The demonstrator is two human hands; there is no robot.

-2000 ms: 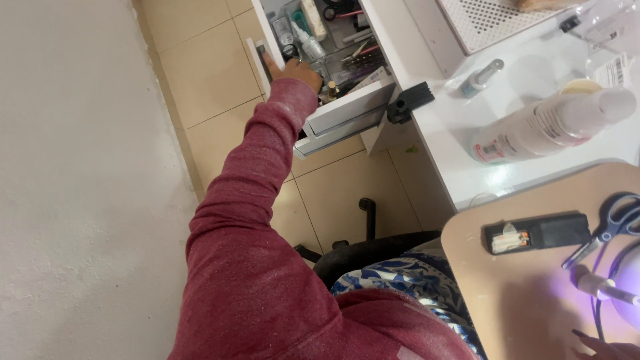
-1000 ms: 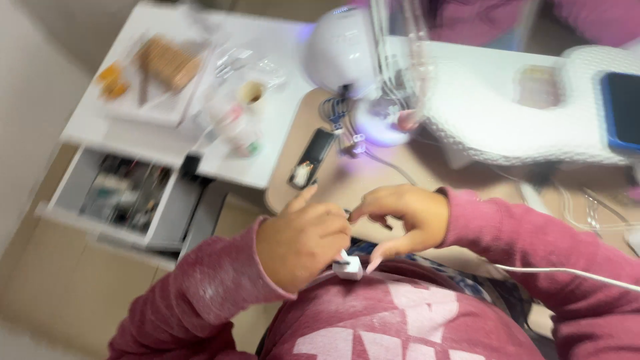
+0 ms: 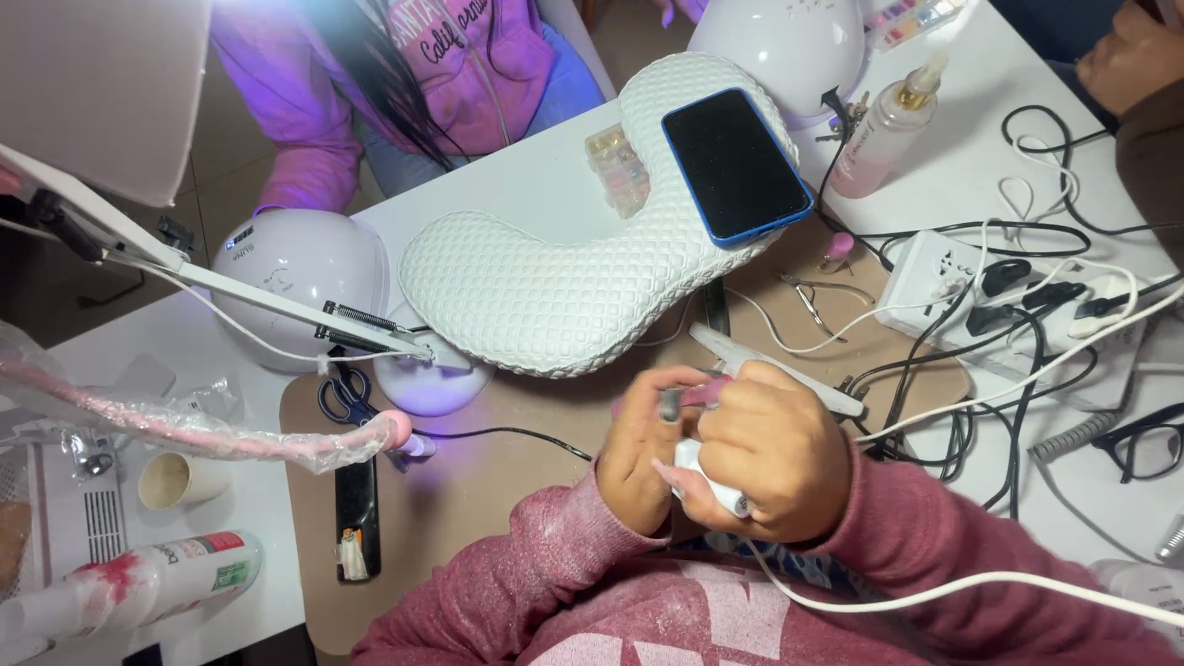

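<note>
My right hand (image 3: pixel 777 453) is closed around a small white cylindrical object (image 3: pixel 726 495) above my lap, its thumb lying along it. A white cable (image 3: pixel 888 606) runs from just below this hand to the right edge; whether it joins the object is hidden. My left hand (image 3: pixel 638 453) is up against the right one, fingers bent, one showing a grey nail. A pink strip-like piece (image 3: pixel 703 393) shows between the fingers of both hands; what it is, and which hand has it, I cannot tell.
Beyond my hands lies a quilted white armrest cushion (image 3: pixel 555 287) bearing a blue-cased phone (image 3: pixel 735 166). Scissors (image 3: pixel 347 393) and a lamp base are left; cuticle nippers (image 3: pixel 809 301), tangled cables and a power strip (image 3: pixel 934 277) right. Another person sits opposite.
The left hand was at the open drawer two seconds ago; now both hands are together in front of my torso. The view has swung right, and the drawer is out of sight.
</note>
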